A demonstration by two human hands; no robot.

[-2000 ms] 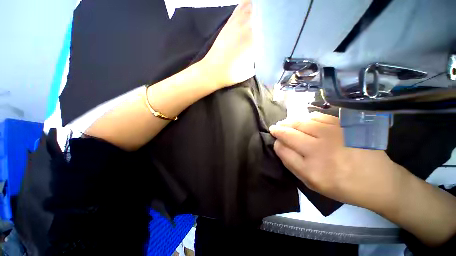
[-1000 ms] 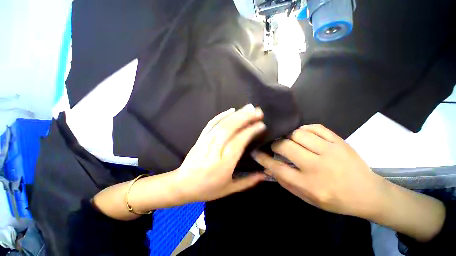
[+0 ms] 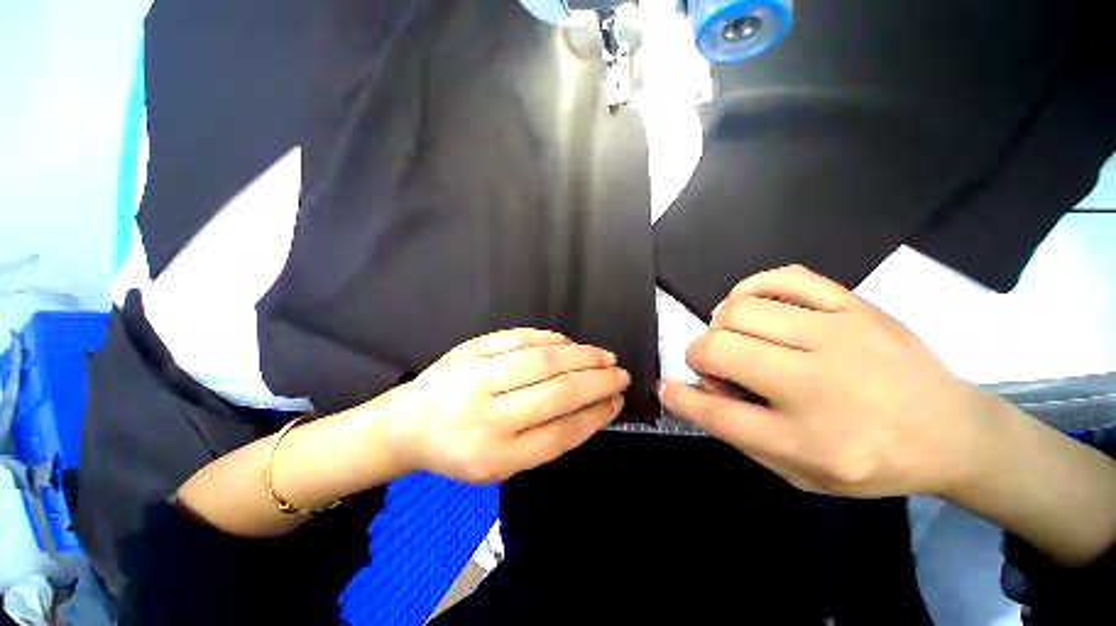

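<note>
A dark brown cut fabric panel (image 3: 490, 232) runs from the lit presser foot (image 3: 617, 76) down to the table's front edge. My left hand (image 3: 514, 397) holds the panel's lower right corner, fingertips pressed on the cloth. My right hand (image 3: 820, 379) is at the same corner, thumb and finger at the cloth's right edge; its other fingers are curled. The fingertips of both hands nearly meet. The panel's right edge lies straight. The needle itself is lost in the glare.
More dark fabric (image 3: 857, 159) lies right of the presser foot. A blue-rimmed round machine part (image 3: 742, 27) is at the top. A graduated ruler tape (image 3: 1052, 404) runs along the front edge. A blue crate (image 3: 67, 367) stands at the left, with dark cloth (image 3: 135, 428) beside it.
Both hands came from the needle area to the front edge. The bunched cloth between them is now flattened, its right edge straight. The view shifted, so the machine head sits higher in the picture.
</note>
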